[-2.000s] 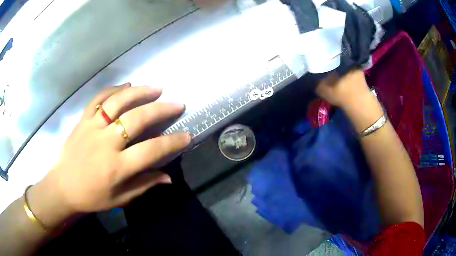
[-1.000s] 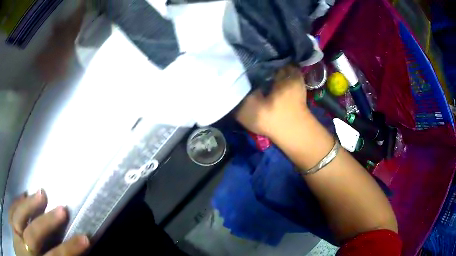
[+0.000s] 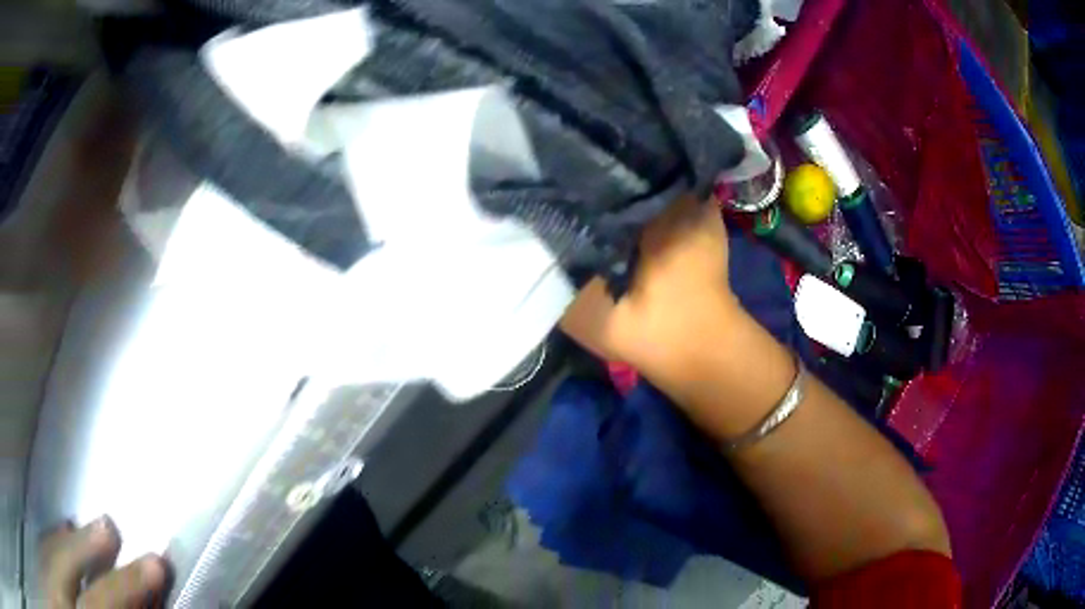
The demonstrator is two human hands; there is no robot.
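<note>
Black and white cloth scraps [image 3: 416,155] hang in a bunch over the end of the white machine table at the top centre. My right hand [image 3: 672,297], with a silver bracelet, is up against the scraps; its fingers are hidden under them, so its grip cannot be told. My left hand [image 3: 107,571] is cut off at the lower left; only blurred fingertips show on the white table [image 3: 179,393] beside the measuring tape strip [image 3: 268,512]. Blue cloth [image 3: 619,476] hangs below my right wrist.
A dark-red bag [image 3: 999,357] stands open at the right. In it are several thread spools [image 3: 829,155], a yellow ball-shaped thing [image 3: 810,193] and a white card-like piece [image 3: 829,314]. A clear round disc [image 3: 524,366] is partly hidden under the scraps.
The view has shifted right, showing the bag's contents. The scraps spread wider and lower and now partly cover the round disc. My left hand has slid towards the lower left edge of the picture.
</note>
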